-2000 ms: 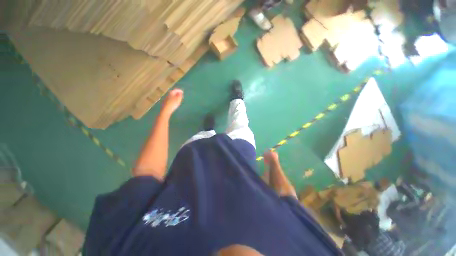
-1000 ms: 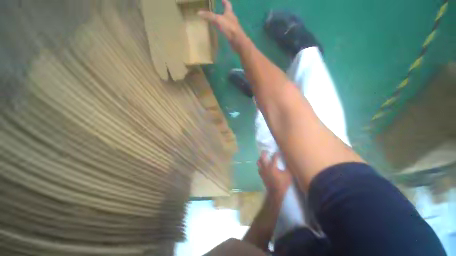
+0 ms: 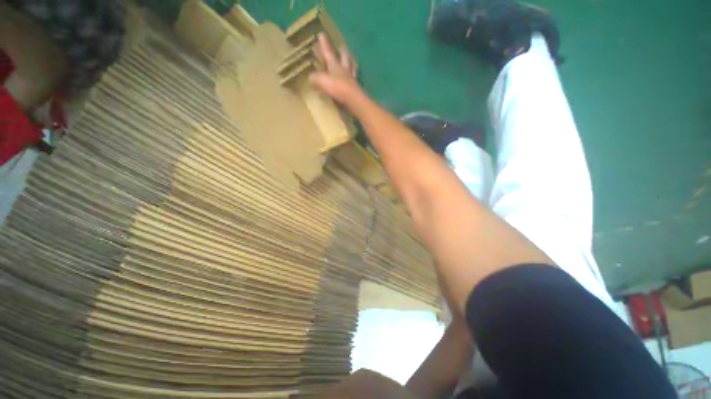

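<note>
My right hand (image 3: 335, 76) reaches across from the right, its fingers bent over the upright edges of a folded cardboard piece (image 3: 330, 117) with open, narrow sections. The piece lies on a flat brown cardboard blank (image 3: 265, 105) with a rounded, notched edge, at the top end of a large stack of cardboard (image 3: 210, 265). The stack shows many thin parallel edges. My left hand is not visible; only part of the left forearm shows, passing behind my right arm at the bottom.
Green floor (image 3: 624, 101) lies beside the stack, with my shoes and white trouser legs on it. A patterned cloth and a red item (image 3: 15, 109) are at the top left. Cardboard boxes (image 3: 690, 319) and part of a fan cage (image 3: 686, 378) are at the bottom right. A white surface (image 3: 394, 343) shows below the stack.
I have come close to the stack. Since the previous frame, my right hand's spread fingers have bent onto the folded piece, and my left hand has gone out of sight behind my right arm.
</note>
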